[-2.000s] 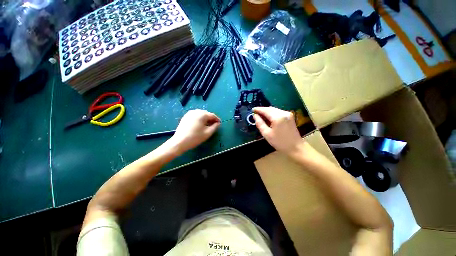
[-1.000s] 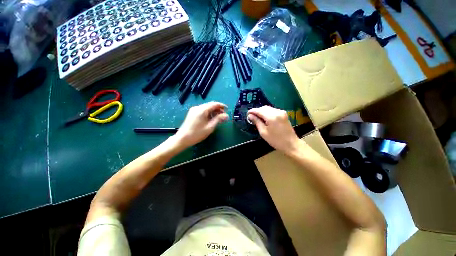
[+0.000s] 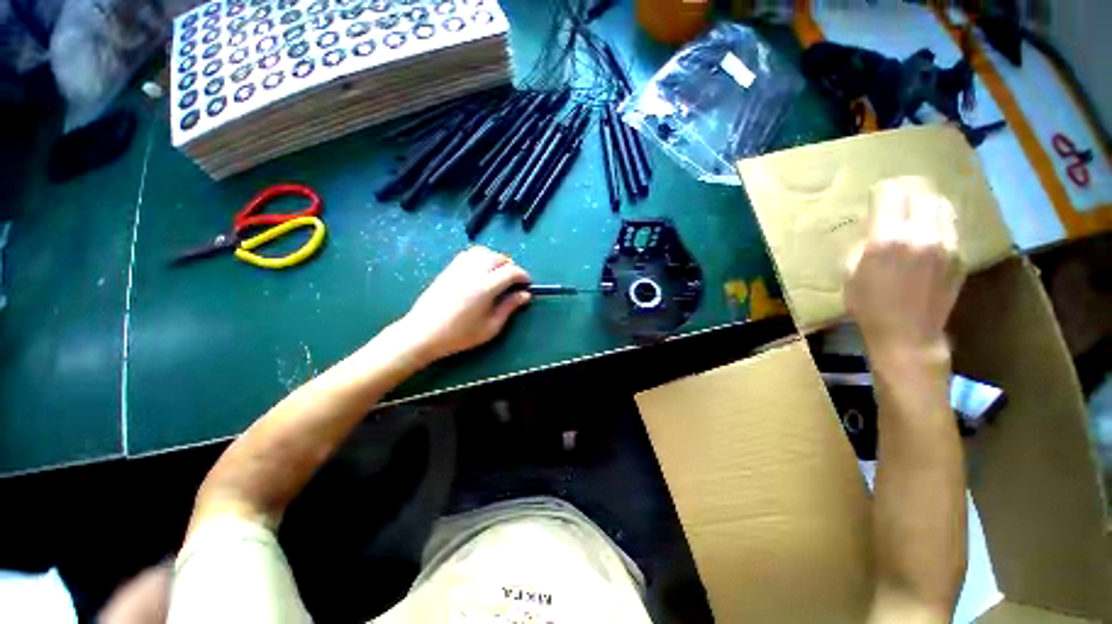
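Observation:
The black round housing (image 3: 659,274) lies flat on the green bench top near its front edge, its pale central ring showing and its slotted end pointing away from me. My left hand (image 3: 470,299) is on the bench to its left, fingers closed on a thin black rod (image 3: 555,290). The rod's tip points at the housing, and a very fine wire seems to run between them. My right hand (image 3: 905,244) is blurred, raised over the carton's back flap, away from the housing. Its fingers look bunched; whether they hold anything is not visible.
An open carton (image 3: 732,469) at right holds black and silver units, partly hidden by my right arm. Red-yellow scissors (image 3: 281,228), stacked sheets (image 3: 354,104), fanned rods (image 3: 494,152), a clear bag (image 3: 713,104) and an orange roll (image 3: 671,15) lie on the bench. Another person's arm shows at lower left.
My right hand has left the housing and moved right, over the carton flap. My left hand now holds a rod; the one lying left of it is gone from there. The view has shifted slightly.

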